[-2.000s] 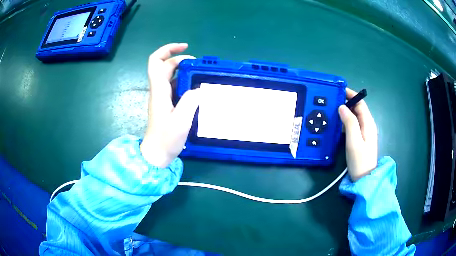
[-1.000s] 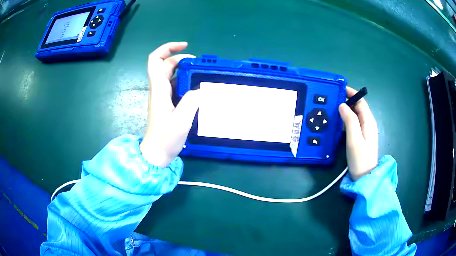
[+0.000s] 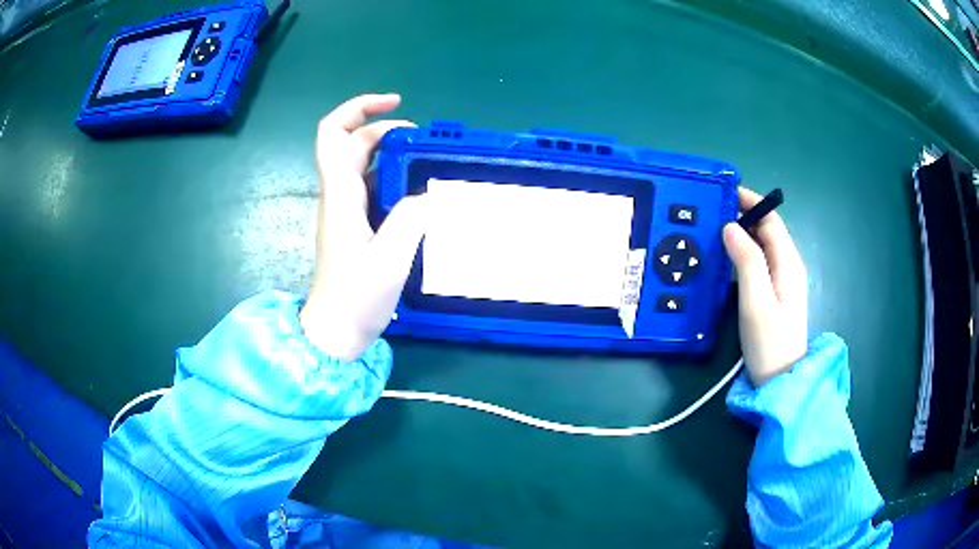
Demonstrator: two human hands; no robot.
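Observation:
A blue scan tool is held nearly level in front of me, its screen white. Black keys and a small pale label are right of the screen. My left hand grips the left end, the thumb over the screen's left edge. My right hand grips the right end, its thumb on the edge beside the keys. A short black stick juts out by the right fingers. A white cable curves below the tool; its ends are hidden behind my hand and sleeve.
A second blue scan tool with a lit screen lies at the upper left of the green bench mat. A black tray stands at the right edge, with white papers along its left side.
The scan tool and my right hand have shifted very slightly to the left. Both hands keep the same grip.

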